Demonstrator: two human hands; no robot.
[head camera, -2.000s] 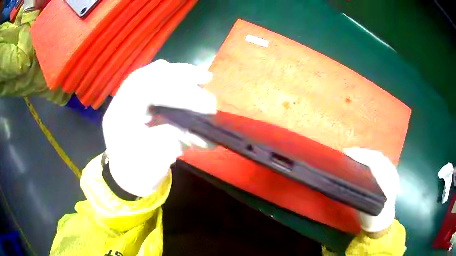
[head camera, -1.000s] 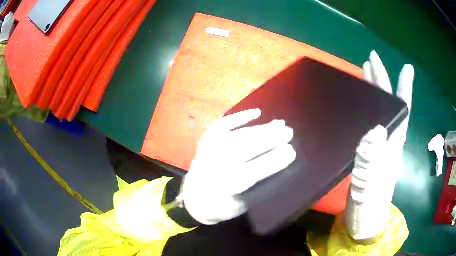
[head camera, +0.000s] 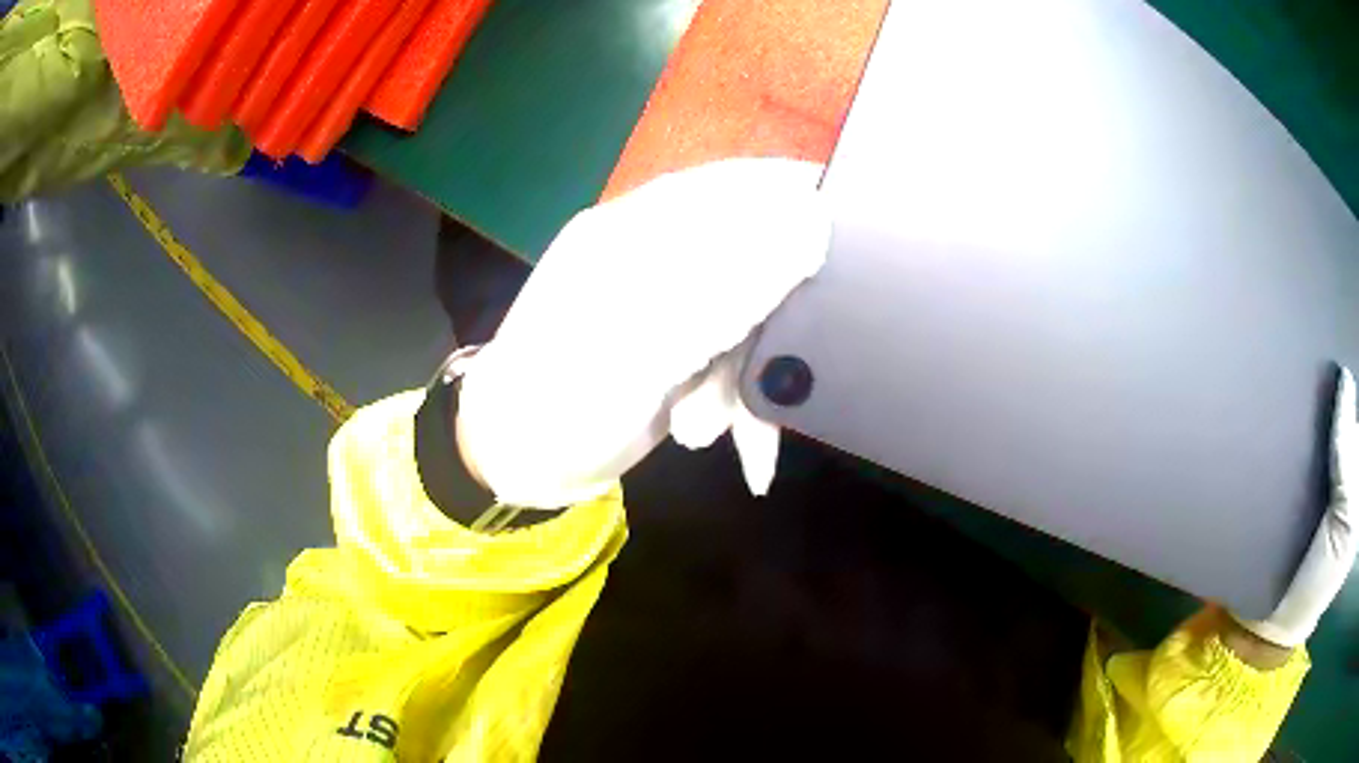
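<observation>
A tablet (head camera: 1043, 298) is held up close in front of me with its grey back towards me. Its round dark rear camera (head camera: 786, 380) is at the lower left corner. My left hand (head camera: 656, 313), in an overexposed white glove, grips the left edge beside the camera. My right hand (head camera: 1323, 544), also gloved, holds the right edge at the far right; most of its fingers are hidden behind the tablet. An orange-red foam pad (head camera: 753, 90) lies behind the tablet and is mostly covered by it.
Stacked orange-red foam pads (head camera: 283, 67) stand at the upper left on the green bench (head camera: 522, 134). Another person's yellow-green sleeve (head camera: 105, 119) is beside them. A grey floor with a yellow line (head camera: 239, 306) is at left, with a blue object (head camera: 93, 648) low down.
The tablet has turned from its dark glossy side to its grey back and come closer. My left hand has moved from across the screen to the left edge. My right hand has moved to the right.
</observation>
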